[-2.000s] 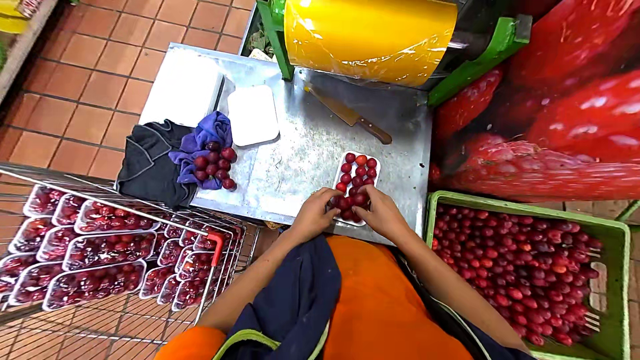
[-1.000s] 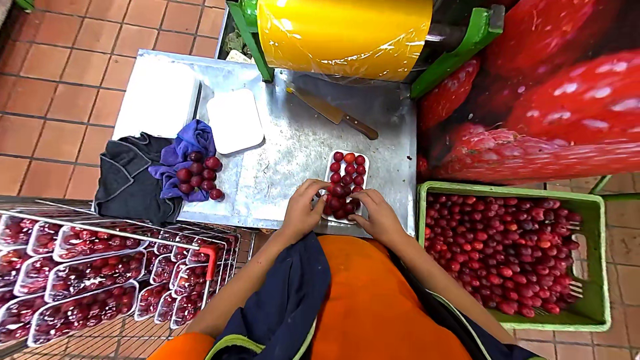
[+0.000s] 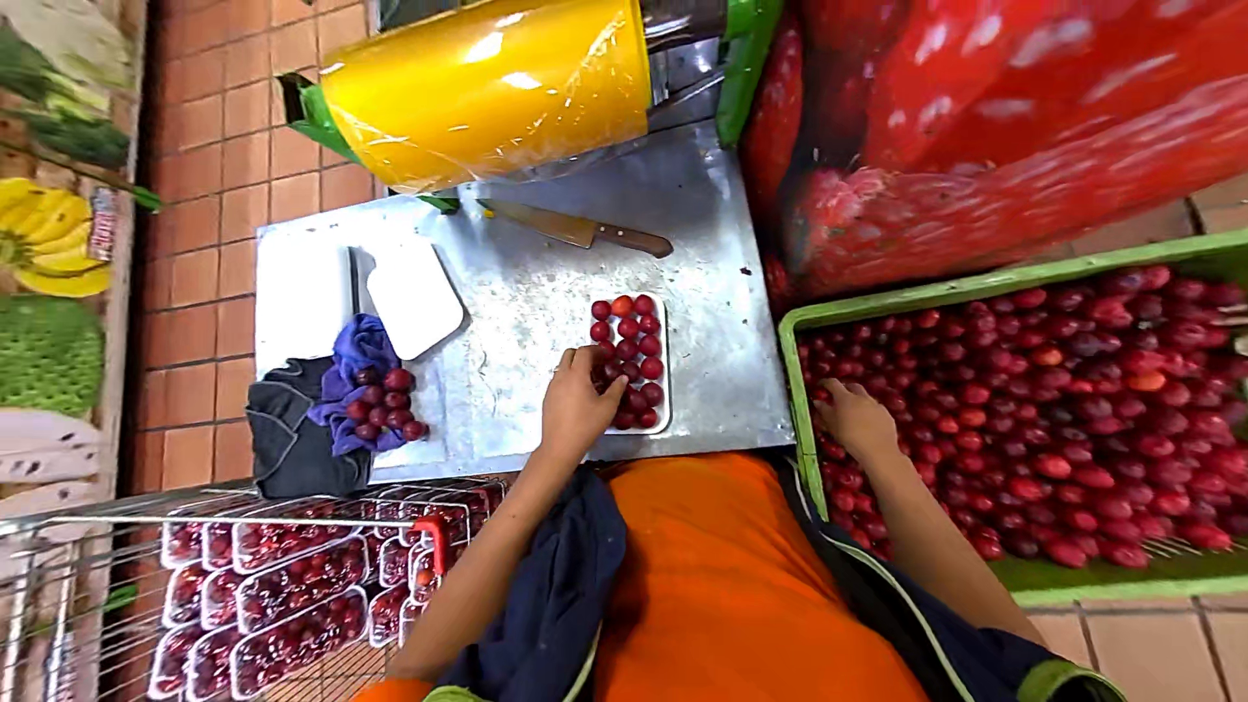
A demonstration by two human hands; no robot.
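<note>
On the metal table (image 3: 526, 390), red plums (image 3: 650, 346) lie in rows in a white foam tray (image 3: 666, 414). My left hand (image 3: 577, 402) rests over the tray's left side, its fingers touching plums; whether it grips one is hidden. My right hand (image 3: 856, 421) reaches into the left part of a green plastic crate (image 3: 882, 304) full of plums (image 3: 1053, 419), fingertips among the fruit; a plum shows at them, but a grip on it is not clear. A small pile of plums (image 3: 388, 402) sits on a purple cloth (image 3: 341, 385) at the table's left.
A kitchen knife (image 3: 585, 230) lies near the yellow film roll (image 3: 487, 88). White foam trays (image 3: 414, 297) and a black cloth (image 3: 292, 429) are at the left. A wire shopping cart (image 3: 429, 531) with wrapped plum trays stands below left. Bananas (image 3: 49, 239) lie at the far left.
My right hand has moved from the foam tray to the green crate. My left hand remains at the tray. The view has shifted and tilted.
</note>
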